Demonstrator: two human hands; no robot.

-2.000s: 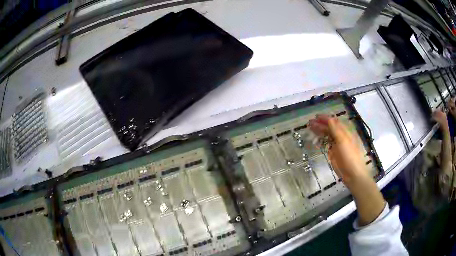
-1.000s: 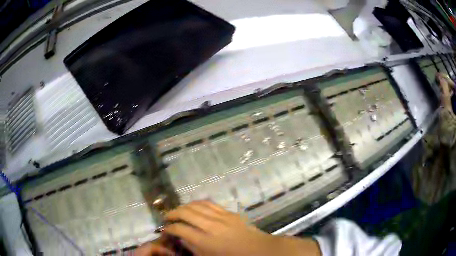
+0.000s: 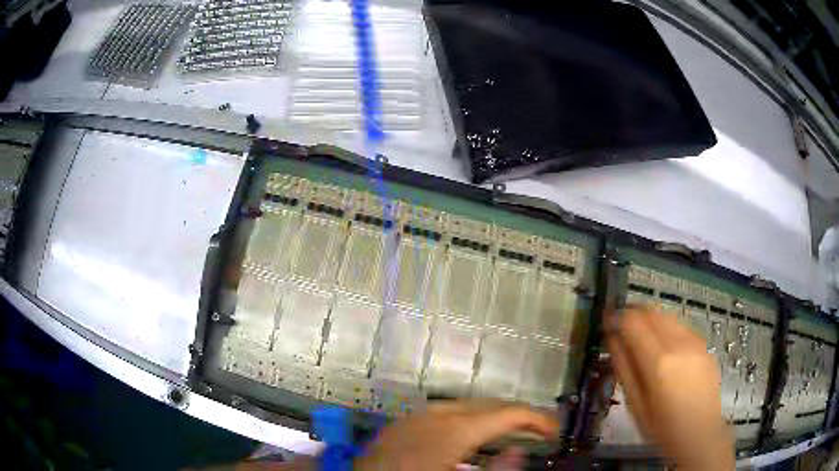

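Observation:
A panelized circuit board (image 3: 368,304) lies in its dark, green-bordered carrier in front of me, with a row of small black parts along its far side. My left hand (image 3: 460,434) is low over the near edge of this carrier, blurred, with the blue wrist strap (image 3: 333,432) behind it. My right hand (image 3: 664,368) is over the bar between this carrier and the one on the right, fingers bent down and blurred. Whether either hand holds anything cannot be seen. Small silvery-white components (image 3: 741,338) lie loose on the right panel.
A large black bin (image 3: 570,83) with shiny parts in its near corner sits on the white shelf. Filled trays (image 3: 237,37) and an empty ribbed tray (image 3: 354,69) are left of it. A blue cord (image 3: 368,78) crosses the view. The conveyor rail (image 3: 92,359) runs at the near left.
The view has swung left, so bin and carriers appear further right. The left hand with its blue strap has come into view. The right hand is now at the bar between two carriers.

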